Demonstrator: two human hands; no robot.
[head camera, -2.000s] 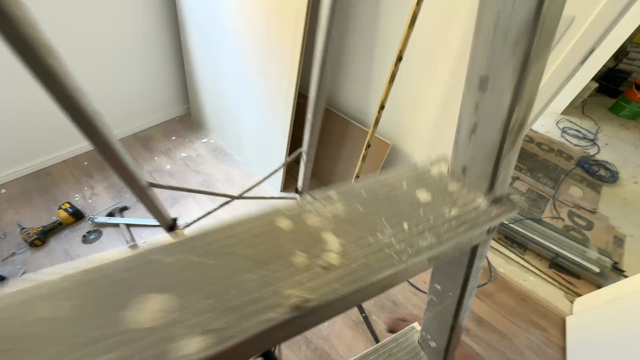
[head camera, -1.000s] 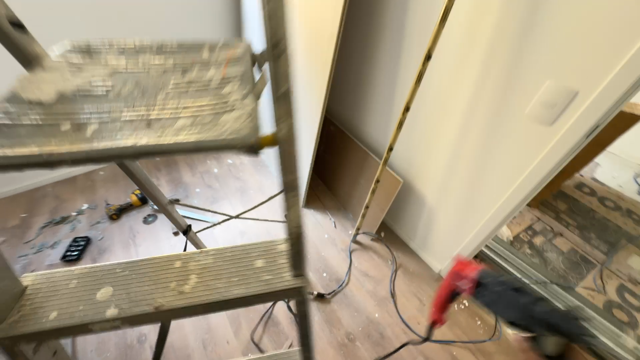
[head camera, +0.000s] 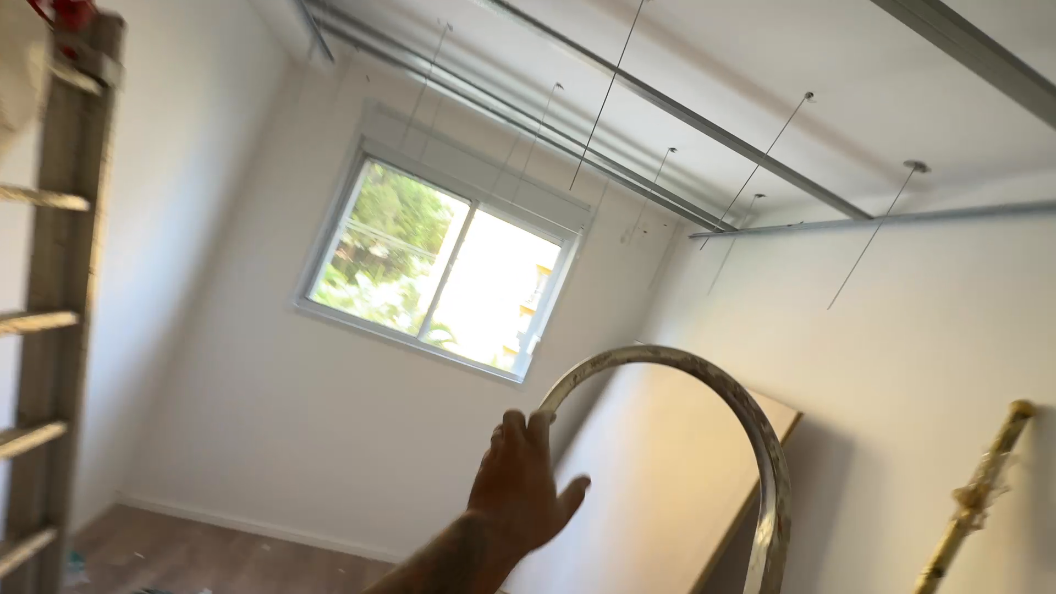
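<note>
My left hand (head camera: 516, 487) reaches up from the bottom middle, its back toward me and its thumb held apart. Its fingertips overlap the left end of a curved metal handrail (head camera: 763, 437), worn and spotted, that arches to the right. Whether the fingers close around the rail cannot be told. My right hand is out of view. Behind the rail, a large pale board (head camera: 643, 462) leans against the wall.
A ladder (head camera: 58, 272) stands upright at the left edge, with something red at its top. Metal ceiling profiles (head camera: 701, 124) and thin hanging wires (head camera: 870, 239) run overhead. A paint-stained pole (head camera: 973, 495) leans at right. A window (head camera: 437, 264) is in the far wall.
The view has swung up from the floor toward the ceiling. My left hand has come into view at the curved rail. The red and black power tool seen one second ago is out of view.
</note>
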